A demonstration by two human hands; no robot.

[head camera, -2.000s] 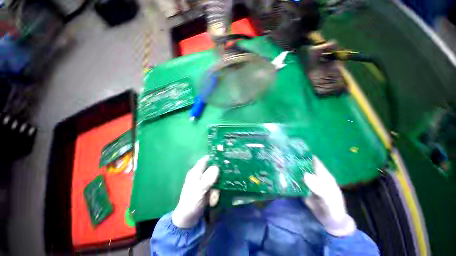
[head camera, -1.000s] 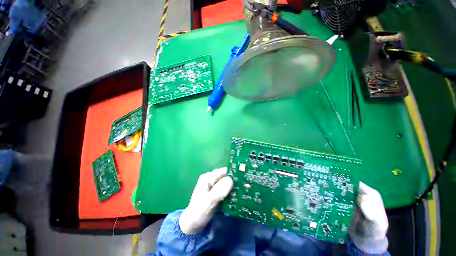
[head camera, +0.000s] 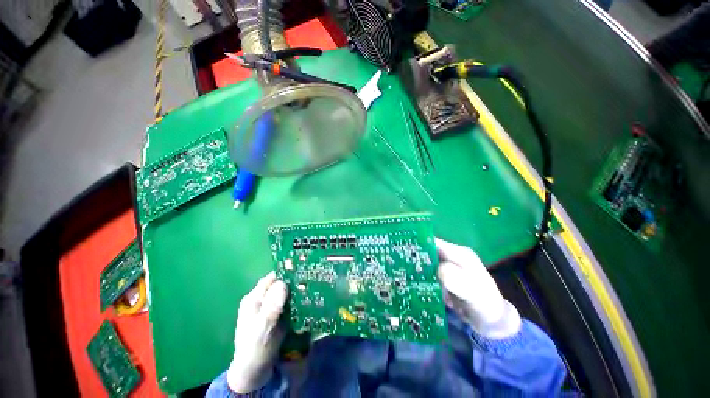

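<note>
A green circuit board (head camera: 358,280) is held up over the near part of the green mat (head camera: 195,303), its flat side with small chips and white print facing me. A small yellow spot shows on its lower middle. My left hand (head camera: 261,322), in a white glove, grips the board's left edge, thumb in front. My right hand (head camera: 471,288), also gloved in white, grips its right edge. The fingers behind the board are hidden.
Fume hood (head camera: 300,128) over the mat; blue tool (head camera: 245,186) and spare board (head camera: 187,175) at left; iron stand (head camera: 442,97) with black cord and tweezers (head camera: 418,140) at right rear. Black tray (head camera: 47,280) holds boards at left. Another board (head camera: 634,186) lies on the green conveyor at right.
The view has swung right, so the bench things appear further left. Both hands still hold the same board by its sides, now more level in the view than one second ago.
</note>
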